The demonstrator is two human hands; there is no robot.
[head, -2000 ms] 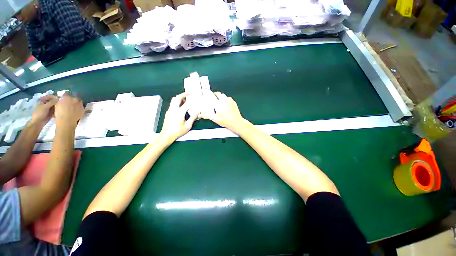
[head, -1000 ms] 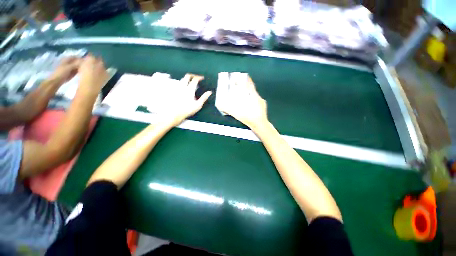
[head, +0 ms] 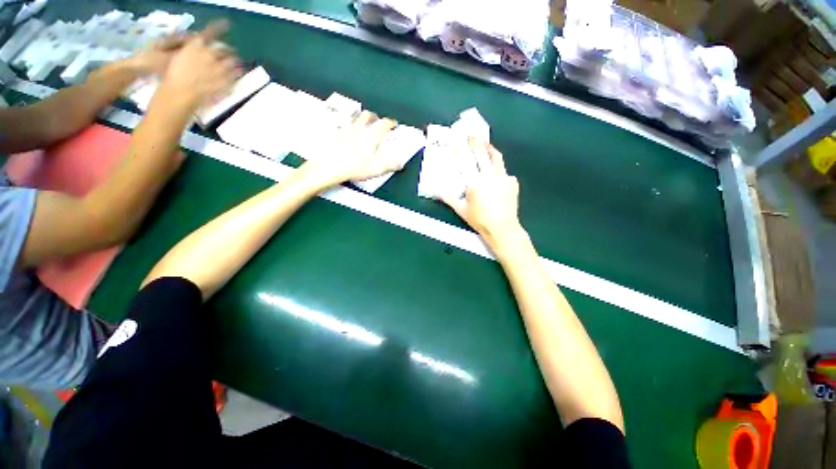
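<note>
White unit boxes (head: 284, 121) lie side by side on the green conveyor belt, left of centre. My left hand (head: 359, 151) lies on the boxes at the right end of that row, fingers spread; whether it grips one I cannot tell. My right hand (head: 488, 190) is on a small group of white boxes (head: 442, 165) on the belt, fingers over their right side. A narrow gap of belt shows between this group and the row. The undersides of both hands are hidden.
Another person's blurred hands (head: 194, 69) are over more white boxes at left, beside a red-pink mat (head: 69, 220). A pale guide rail (head: 403, 218) runs before the belt. Bagged parts (head: 642, 69) lie beyond it. An orange tape dispenser (head: 738, 435) stands at the lower right.
The view has shifted. My hands were together on a box group two seconds ago; they then parted, my left onto the row at left. My right has stayed with its group, whose boxes now sit unevenly.
</note>
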